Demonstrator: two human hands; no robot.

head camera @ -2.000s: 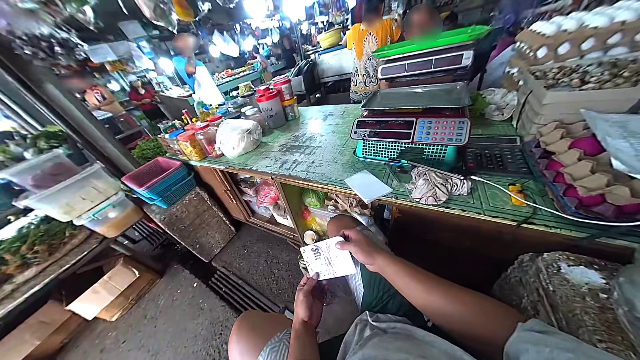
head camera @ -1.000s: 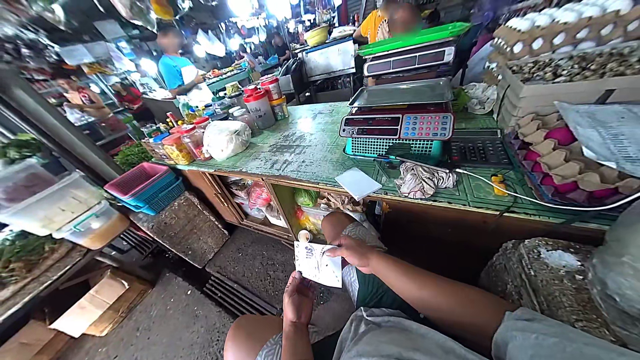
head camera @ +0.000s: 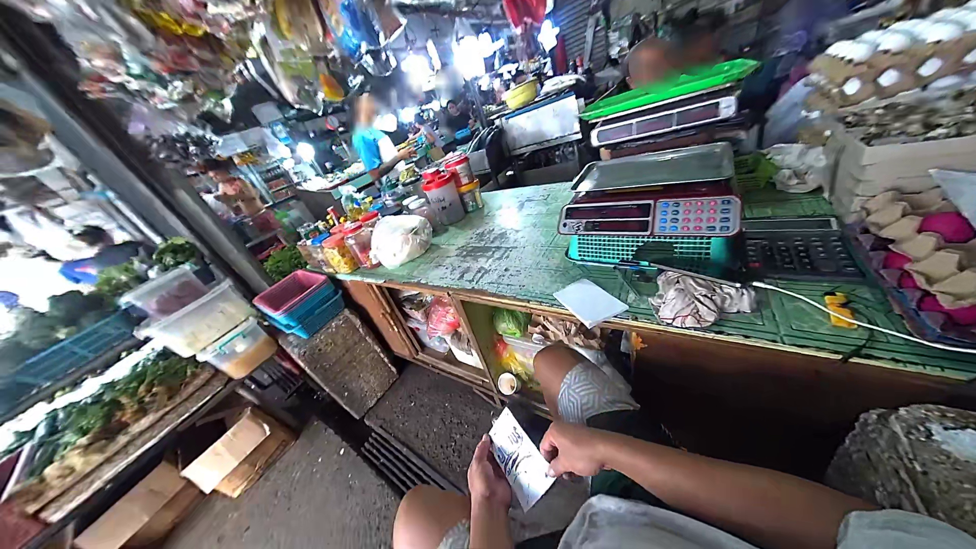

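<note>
Over my lap, a white sheet of paper (head camera: 520,457) with handwriting is held tilted between both hands. My left hand (head camera: 488,476) grips its left edge, thumb up. My right hand (head camera: 573,450) is closed on the right edge, with the fingers curled. Beyond them, a square of blank white paper (head camera: 589,303) lies at the near edge of the green counter (head camera: 496,252). A crumpled cloth (head camera: 698,299) sits to its right, in front of a digital scale (head camera: 652,216) that stands over a teal basket (head camera: 648,249).
Jars (head camera: 442,197) and a white plastic bag (head camera: 400,240) stand on the counter's left. Egg trays (head camera: 926,244) and a white cable (head camera: 877,324) are at right. Stacked baskets (head camera: 297,301) rest on a block at left; a cardboard box (head camera: 236,450) lies on the floor. A person (head camera: 370,145) stands farther back.
The written sheet, held level-ish two seconds ago, is now turned more upright and slanted. Both hands stay on it. The view has shifted slightly to the left.
</note>
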